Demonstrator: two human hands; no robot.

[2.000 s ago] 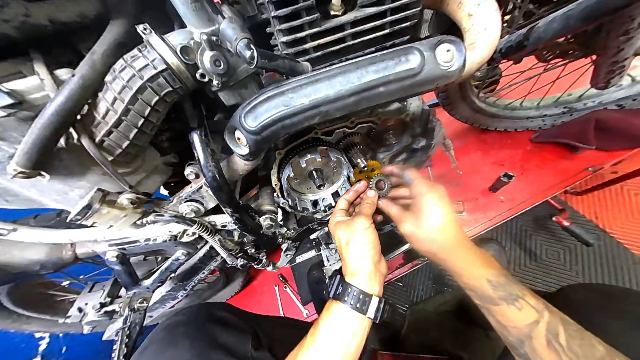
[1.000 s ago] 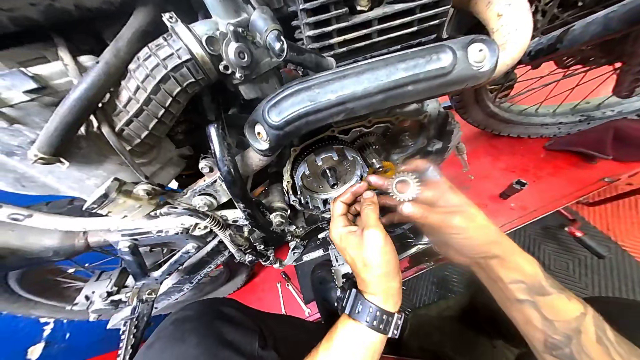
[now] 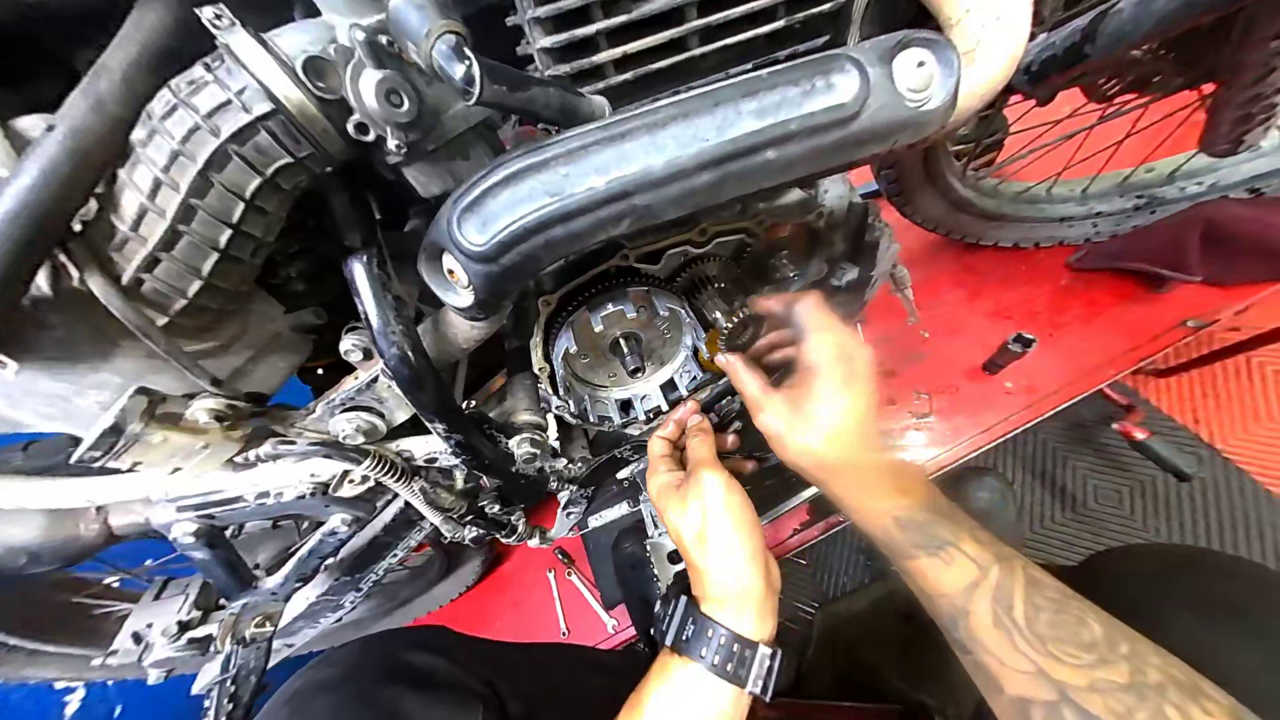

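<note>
My right hand (image 3: 815, 390) holds a small toothed metal gear (image 3: 738, 332) by its edge, at the opened side of a motorcycle engine. My left hand (image 3: 700, 490), a watch on its wrist, is below it with thumb and index fingertip together; whether a small part is between them cannot be told. Left of the gear sits the clutch basket (image 3: 628, 350) with its central shaft. Another gear (image 3: 712, 280) lies at the upper right of the basket, and a yellow part (image 3: 713, 348) shows behind my right fingertips.
A black exhaust heat shield (image 3: 690, 150) crosses above the opening. A socket (image 3: 1008, 353) lies on the red platform (image 3: 960, 400) at right, wrenches (image 3: 592, 600) at lower left. A spoked wheel (image 3: 1100, 170) and dark red cloth (image 3: 1190, 245) are at upper right; a red-and-black tool (image 3: 1150, 440) is beyond the platform's edge.
My hands were close together around the gear; now my right hand has carried it up and left to the engine opening, apart from my left hand.
</note>
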